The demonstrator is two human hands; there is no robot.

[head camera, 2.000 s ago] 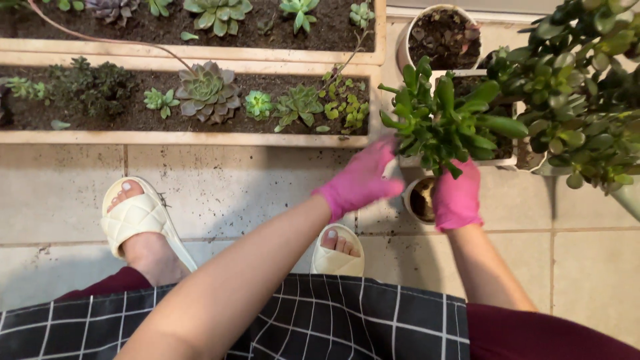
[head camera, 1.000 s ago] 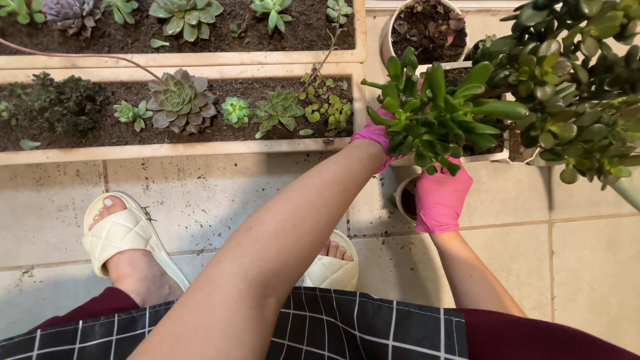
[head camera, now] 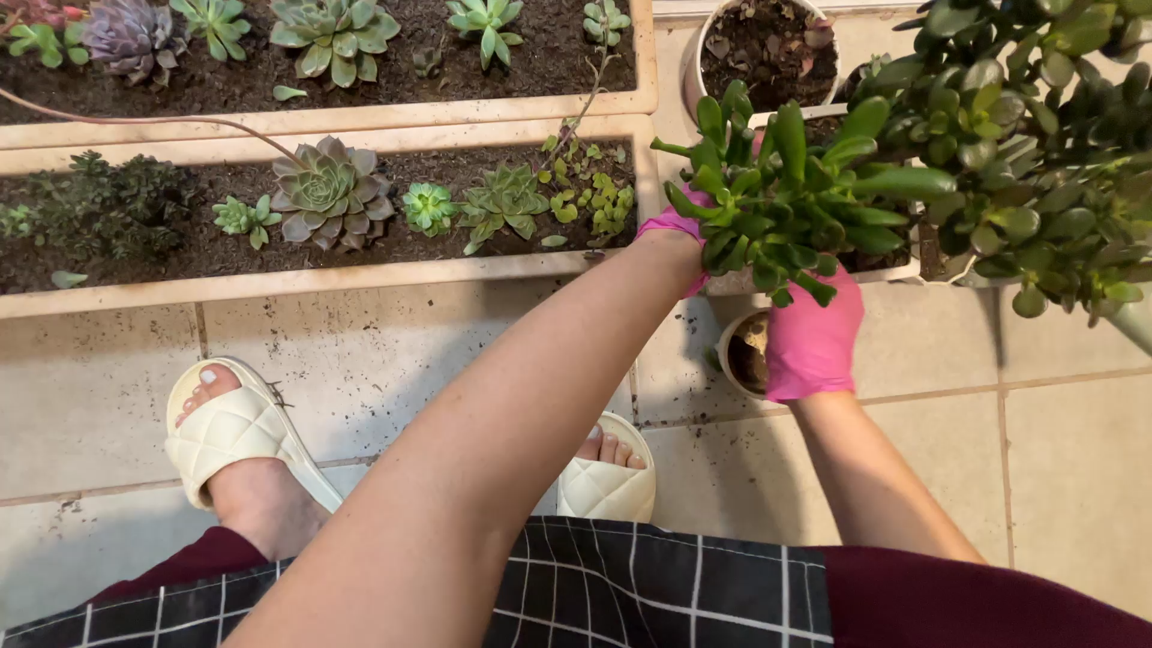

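Observation:
A leafy green succulent (head camera: 796, 193) stands at the right of centre over a white rectangular pot (head camera: 886, 273). My left hand (head camera: 681, 220), in a pink glove, reaches to the plant's left side; its fingers are hidden behind the leaves. My right hand (head camera: 817, 337), also gloved in pink, is at the plant's lower front edge with its fingertips under the leaves, so its hold cannot be seen. Just left of the right hand, a small round pot (head camera: 745, 353) with dark soil and something pale inside rests on the tiles, partly covered by that hand.
Two long planters, the rear (head camera: 643, 54) and the front (head camera: 396, 273), hold soil and several succulents. A round white pot (head camera: 693, 76) stands behind the leafy plant, with a large jade plant (head camera: 1008, 180) at right. Soil crumbs lie on the floor tiles (head camera: 360, 342) near my sandalled feet.
My left hand has moved from in front of the plant to its left side, partly behind the leaves. My right hand stays at the plant's lower edge.

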